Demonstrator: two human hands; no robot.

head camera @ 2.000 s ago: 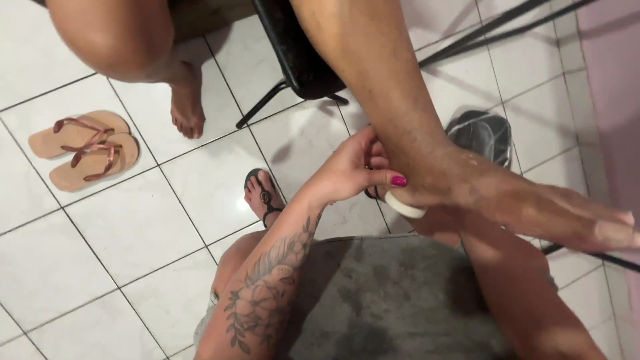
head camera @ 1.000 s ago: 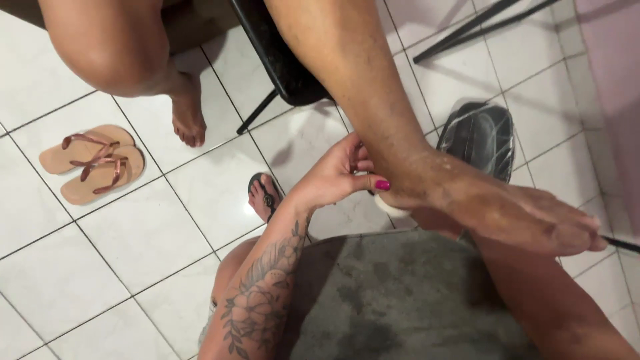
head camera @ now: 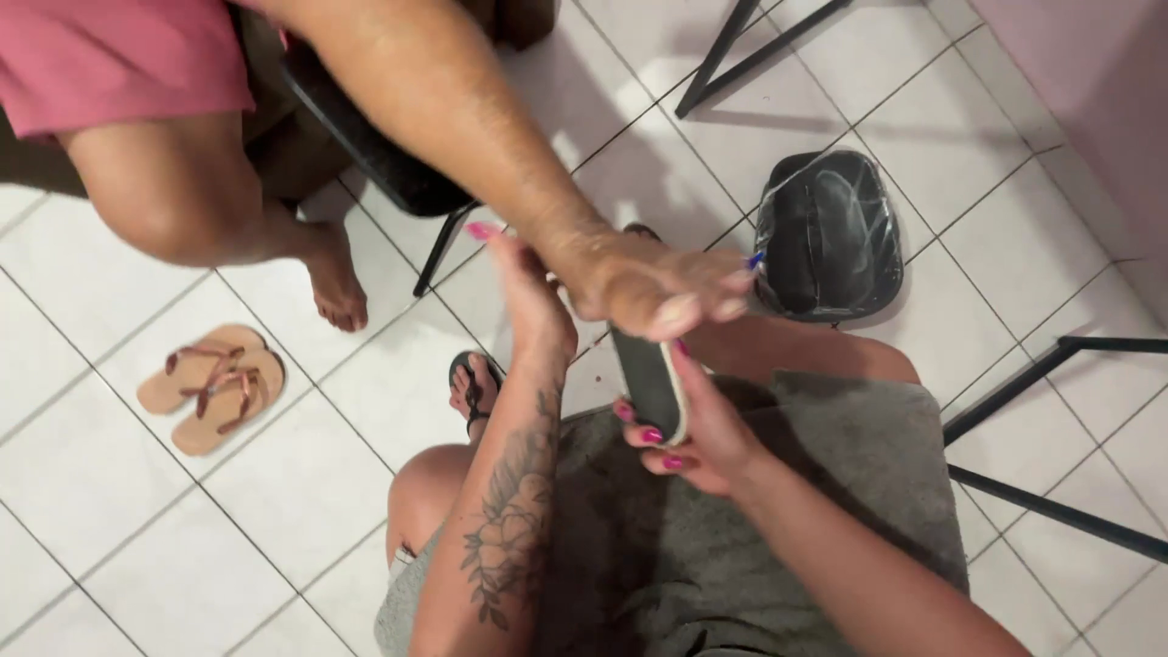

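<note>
My right hand [head camera: 698, 433] grips a foot file [head camera: 650, 379] with a dark flat face and a pale edge, its far end hidden under the other person's raised foot [head camera: 630, 278]. At the heel and ankle of that foot is my left hand [head camera: 538, 306], thumb pointing up and away; its fingers are mostly hidden behind the foot, so its hold is unclear. A grey towel [head camera: 675, 566] covers my lap below both hands.
A black stool seat [head camera: 383, 155] stands under the raised leg. Beyond the toes sits a dark plastic-lined bin [head camera: 830, 237]. Tan flip-flops [head camera: 228, 388] lie on the tiled floor, near the person's other foot [head camera: 338, 283]. Black metal legs [head camera: 1049, 502] are at right.
My right hand and the file's dark face have come into plain view below the foot. My left thumb, earlier lying across the heel, now points outward. The view has shifted.
</note>
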